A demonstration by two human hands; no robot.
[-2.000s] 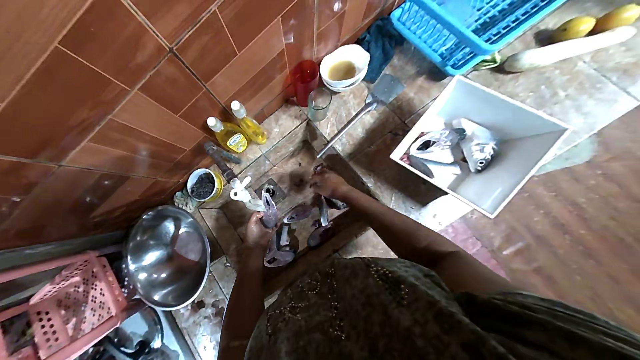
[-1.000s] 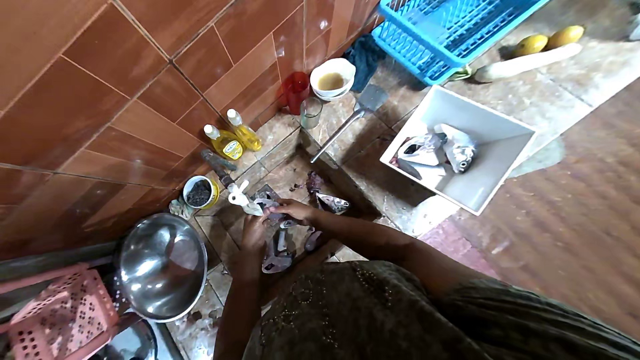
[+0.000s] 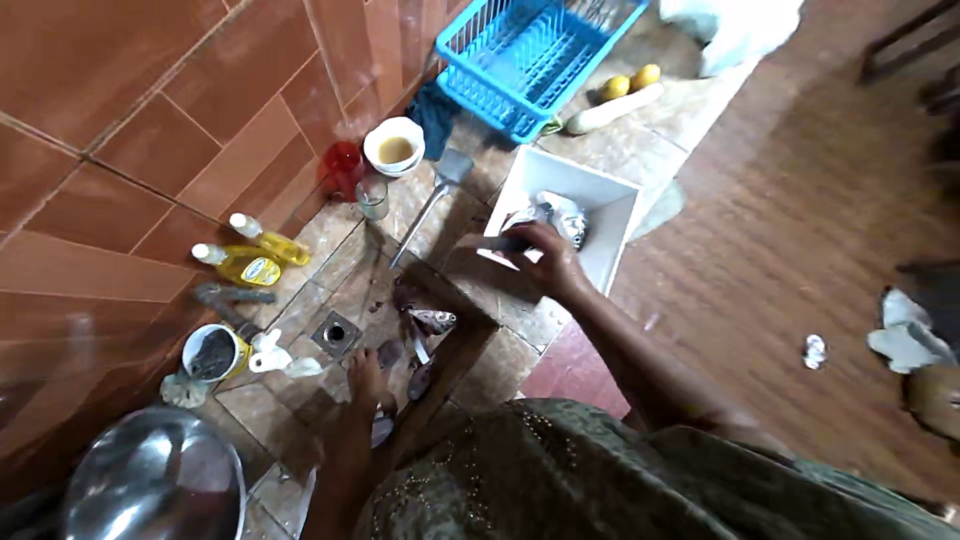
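My right hand (image 3: pixel 551 262) is over the near-left rim of a white rectangular basin (image 3: pixel 626 225), its fingers around a dark, motion-blurred piece (image 3: pixel 506 244) that looks like fish. Silvery fish pieces (image 3: pixel 566 217) lie inside the basin. Down in the tiled sink, my left hand (image 3: pixel 366 375) is beside dark fish pieces (image 3: pixel 390 352); whether it grips anything is unclear. A fish head (image 3: pixel 433 321) rests by the sink's right wall, and a square drain (image 3: pixel 337 334) is to the left. White tap fittings (image 3: pixel 270 354) stand near that hand.
A metal spatula (image 3: pixel 431 202) lies on the ledge near a glass (image 3: pixel 373 197), red cup (image 3: pixel 343 169) and white bowl (image 3: pixel 394 146). Yellow bottles (image 3: pixel 251 266) line the wall. A steel bowl (image 3: pixel 157 480) is lower left; a blue dish rack (image 3: pixel 536 60) stands beyond the basin.
My right hand has moved from the sink beside my left hand to the basin, with the dark piece in its fingers. My left hand remains in the sink. The view has shifted somewhat.
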